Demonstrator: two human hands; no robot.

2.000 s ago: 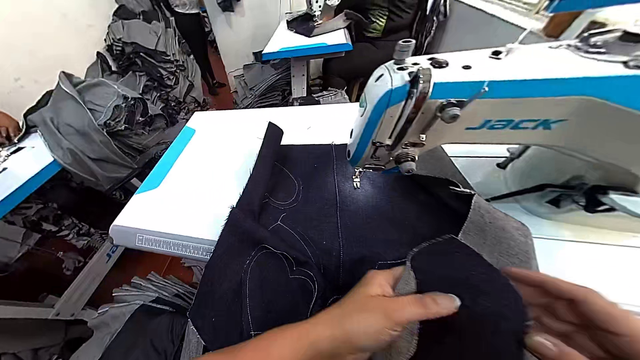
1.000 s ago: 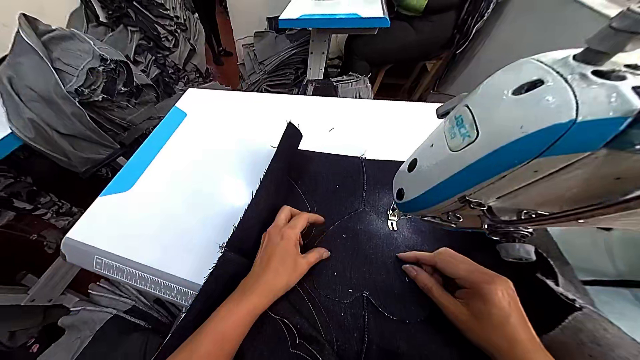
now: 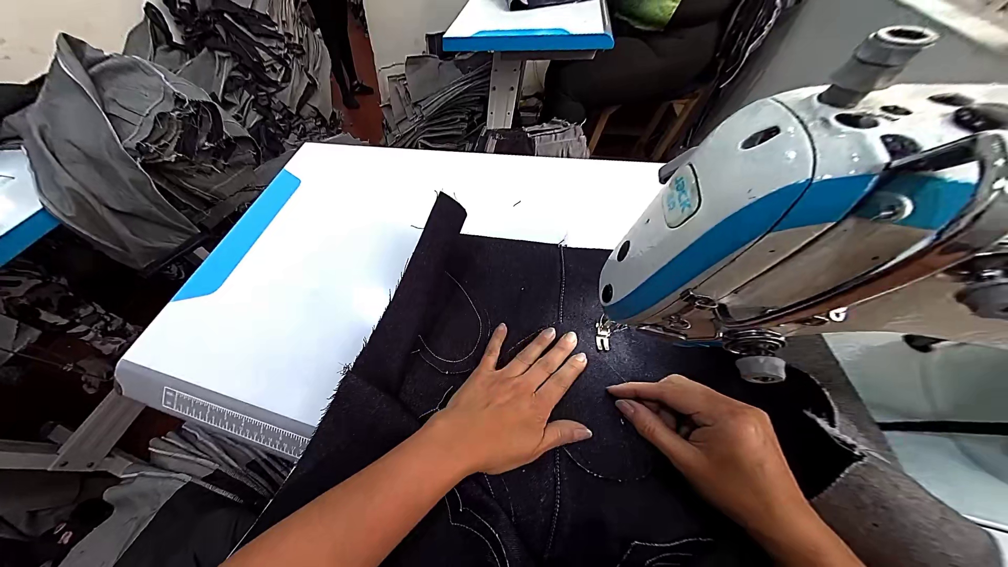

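Dark denim fabric [image 3: 504, 276] with pale curved stitch lines lies over the white sewing table, its left edge folded and frayed. My left hand [image 3: 512, 402] rests flat on it, fingers spread, left of the presser foot [image 3: 602, 337]. Just below the foot, my right hand [image 3: 693, 425] has thumb and forefinger close together at the denim; whether they pinch it cannot be told. The white and blue Jack sewing machine head [image 3: 732, 197] reaches in from the right over the cloth. The needle is too small to make out clearly.
The white table [image 3: 252, 315] has a printed ruler on its front edge. Grey cloth heaps [image 3: 118, 150] lie at the left, and stacked cut pieces [image 3: 441, 102] behind. Another table [image 3: 528, 31] stands at the back, with a seated person partly visible beside it.
My left hand has moved right and opened flat over the denim. Two seconds ago, both hands were at a lifted part of the cloth farther right. The view has swung since then.
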